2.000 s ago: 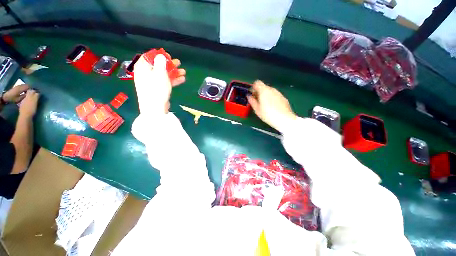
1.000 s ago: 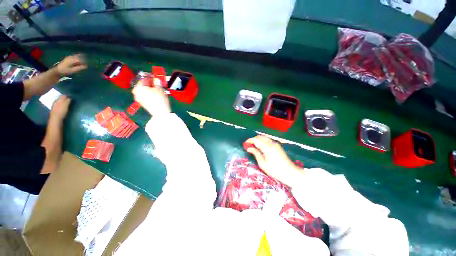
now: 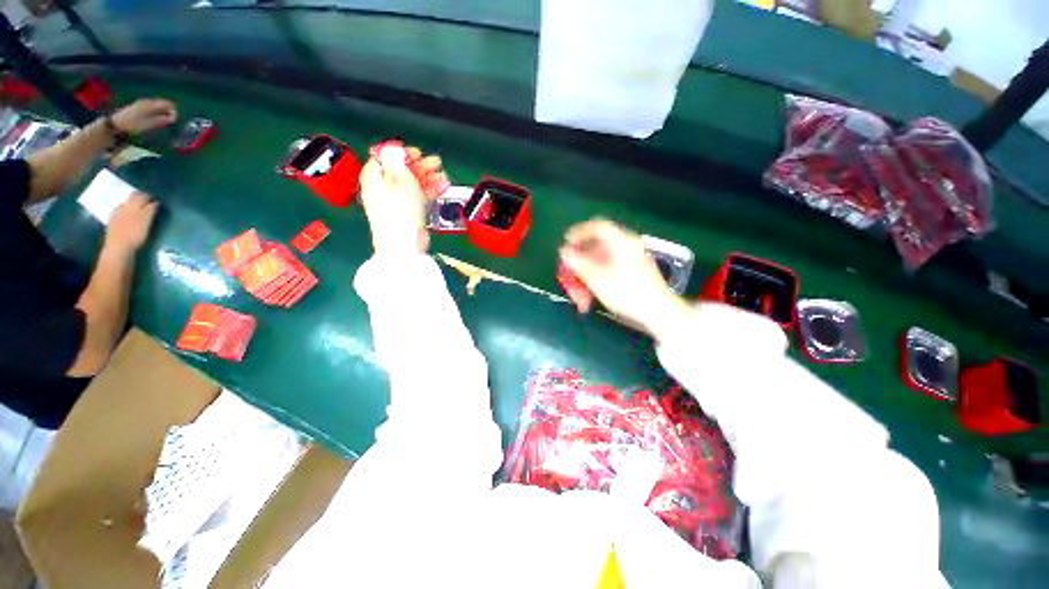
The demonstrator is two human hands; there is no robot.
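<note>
My left hand [image 3: 397, 201] is raised over the belt and holds red leaflets. Just right of it are a silver-grey lid or case [image 3: 450, 208] and an open red box [image 3: 498, 217]. My right hand [image 3: 610, 270] is over the front of the belt and holds a small red accessory [image 3: 574, 284] at its fingertips. Another open red box [image 3: 753, 288] stands to its right. A clear polybag of red accessories [image 3: 621, 443] lies in front of me, partly hidden by my right sleeve.
Red leaflet piles [image 3: 270, 272] lie at left above a brown carton [image 3: 109, 460]. A neighbouring worker's arms [image 3: 109, 259] are far left. Two dark red polybags [image 3: 886, 173] lie behind the belt. A white sheet [image 3: 621, 63] hangs above. More silver cases and red boxes stand at right.
The boxes and cases on the belt have shifted right. My right hand has risen from the polybag towards the belt with a red accessory. My left hand has moved slightly right with the leaflets.
</note>
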